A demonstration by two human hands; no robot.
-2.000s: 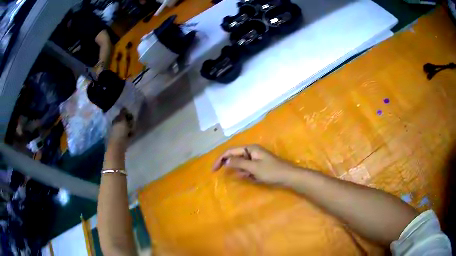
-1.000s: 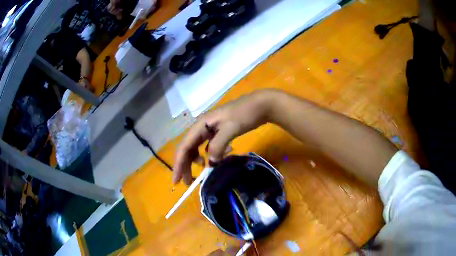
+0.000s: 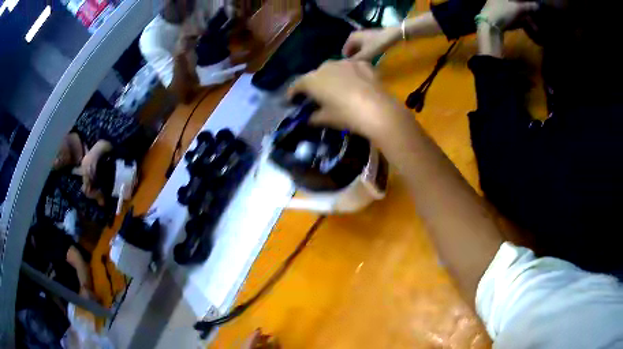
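Note:
The camera body [image 3: 369, 187] is in front of me, white outside with a black rounded hollow turned up. Pale, blurred parts show inside it. Its thick black cable [image 3: 287, 262] runs down-left over the orange surface to a forked black end. My right hand [image 3: 335, 88] is blurred at the body's upper edge, fingers bent down over a dark part; whether it grips is unclear. Of my left hand [image 3: 259, 339], only fingertips show at the bottom edge, apart from the body.
Black head shells [image 3: 198, 232] stand grouped on the white sheet [image 3: 256, 225] to the left. Another white-and-black body [image 3: 140, 235] is farther left. Another person's hand [image 3: 372, 44] and dark sleeves are at top right. More people sit at upper left, beside a curved grey frame [image 3: 51, 102].
The view has swung right. The body now appears higher, with its white side showing. My right hand has moved from its upper left rim to above it, and its cable now lies below.

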